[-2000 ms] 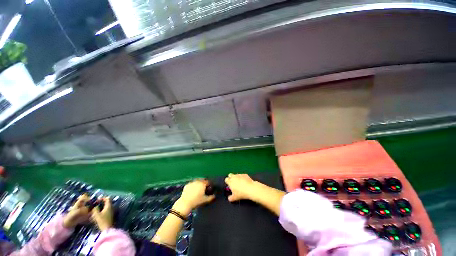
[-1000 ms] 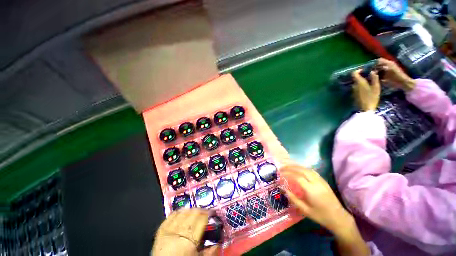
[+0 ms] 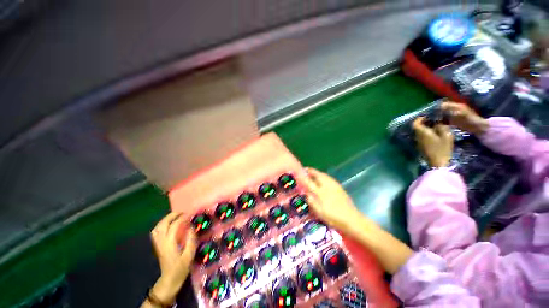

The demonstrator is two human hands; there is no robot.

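Observation:
The clear blister tray (image 3: 277,240) lies on the pink-red foam sheet (image 3: 241,162). It holds rows of round black watch heads (image 3: 257,227), most lit with green and red or orange marks. Glare covers some of the middle ones. A crosshatched pocket shows at the lower right, and the tray's near end is cut off by the frame. My left hand (image 3: 173,249), with a dark band at the wrist, grips the tray's left edge. My right hand (image 3: 328,195) grips its right edge near the far corner. The fingertips are blurred.
A black mat (image 3: 114,271) lies to the left. A tan cardboard sheet (image 3: 186,126) leans on the back panel behind the foam. At the right, a person in pink sleeves (image 3: 442,207) handles a clear tray (image 3: 415,117), near a red and black object and a blue round clock (image 3: 450,31).
My hands have moved from the tray's near end to its far part, one on each side. My left hand has let go of a watch head. The view has tilted up slightly.

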